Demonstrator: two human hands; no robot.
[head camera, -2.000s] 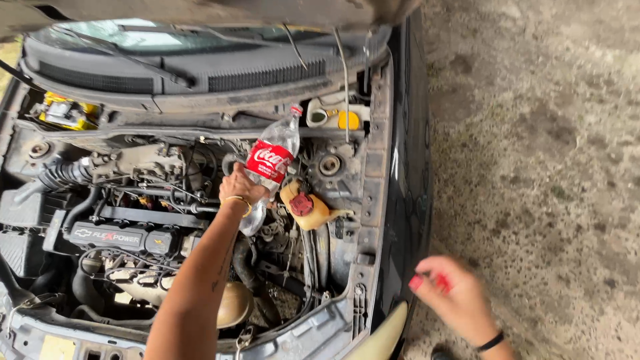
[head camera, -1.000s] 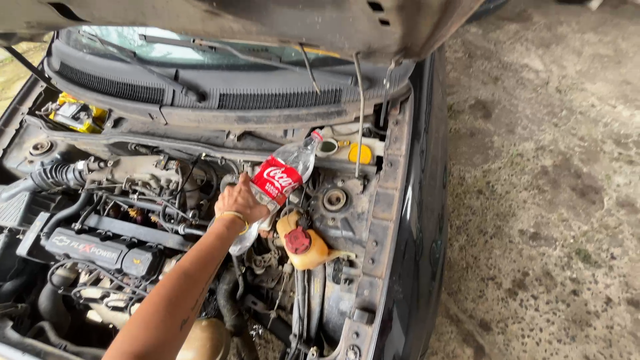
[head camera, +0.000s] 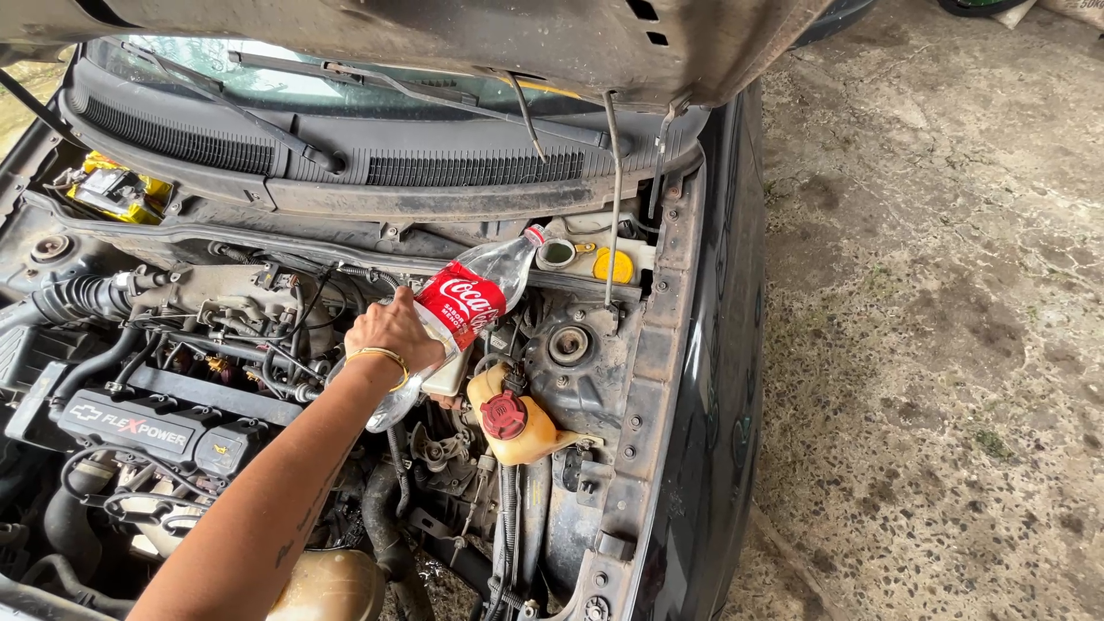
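My left hand (head camera: 392, 332) grips a clear plastic Coca-Cola bottle (head camera: 466, 302) around its lower half, over the engine bay. The bottle is tilted, its neck up and to the right, with the mouth close to the open filler neck of the washer fluid reservoir (head camera: 556, 252). Whether the two touch, I cannot tell. The reservoir's yellow cap (head camera: 613, 265) lies flipped aside, right of the opening. Nearer to me is a yellowed coolant tank (head camera: 517, 427) with a red cap (head camera: 504, 416) on it. My right hand is out of view.
The raised hood (head camera: 448, 43) overhangs the top, with a thin metal rod (head camera: 615, 190) standing beside the yellow cap. On the left are the Chevrolet engine cover (head camera: 129, 423) and a battery (head camera: 116, 191). The dark fender (head camera: 711, 388) borders the concrete floor (head camera: 931, 345).
My right hand, seen low on the right two seconds ago with something red at its fingers, has left the view. My left hand still holds the bottle. The view has shifted somewhat.
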